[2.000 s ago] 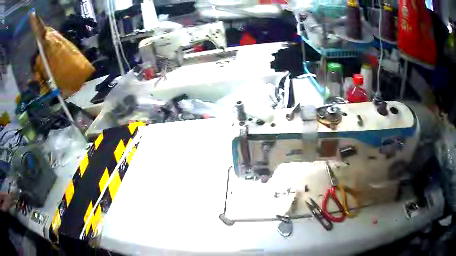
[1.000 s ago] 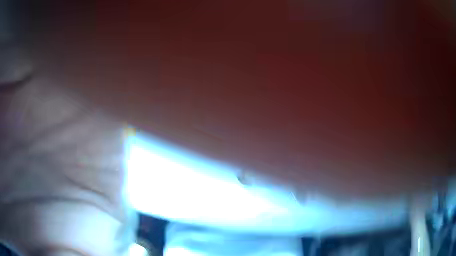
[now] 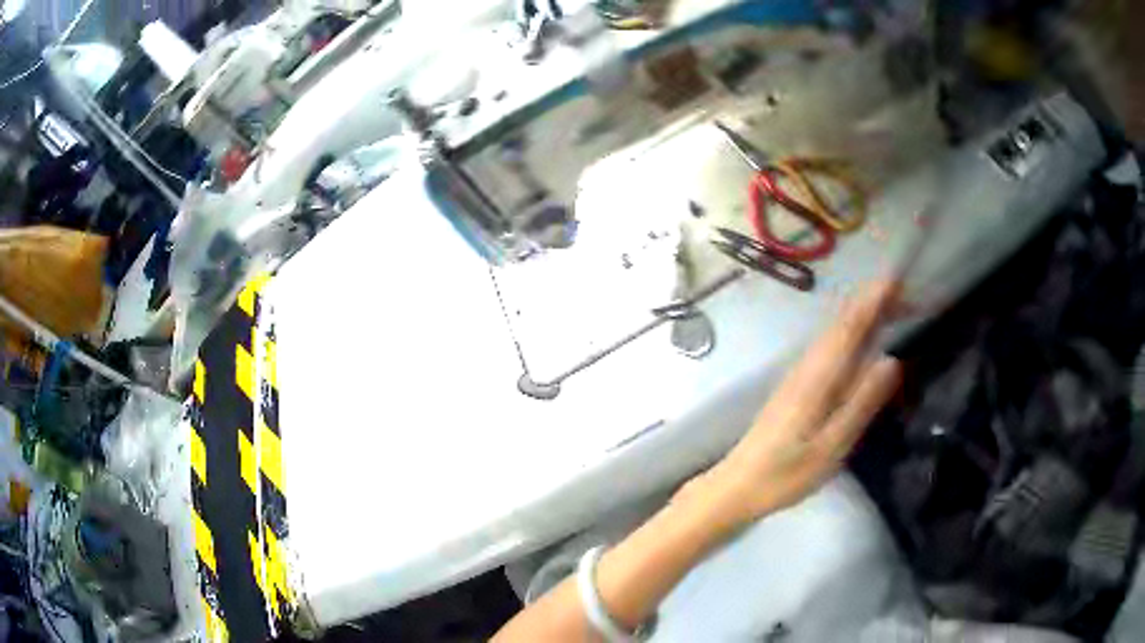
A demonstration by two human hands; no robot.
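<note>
My left hand (image 3: 816, 408) reaches in from the bottom, a white band on its wrist. Its fingers are apart at the table's front edge, right of the snips, and I see nothing held. My right hand cannot be made out. The white sewing machine (image 3: 678, 82) with blue trim stands at the top, tilted in view. Dark thread snips (image 3: 766, 260) and scissors with red and yellow-orange handles (image 3: 794, 229) lie on the bed's right side. A grey oval metal tab (image 3: 692, 334) is at the bed's front edge.
The white table (image 3: 389, 415) has black-yellow hazard tape (image 3: 232, 465) on its left side. Dark patterned fabric (image 3: 1005, 465) lies below the table at the right. Plastic bags (image 3: 138, 465) and an orange bag (image 3: 57, 283) are at the left. A blurred brownish patch at the top right is unclear.
The blurred skin and dark red shape that covered most of the view a second ago is gone. The view is now tilted and closer, and my left hand has come in.
</note>
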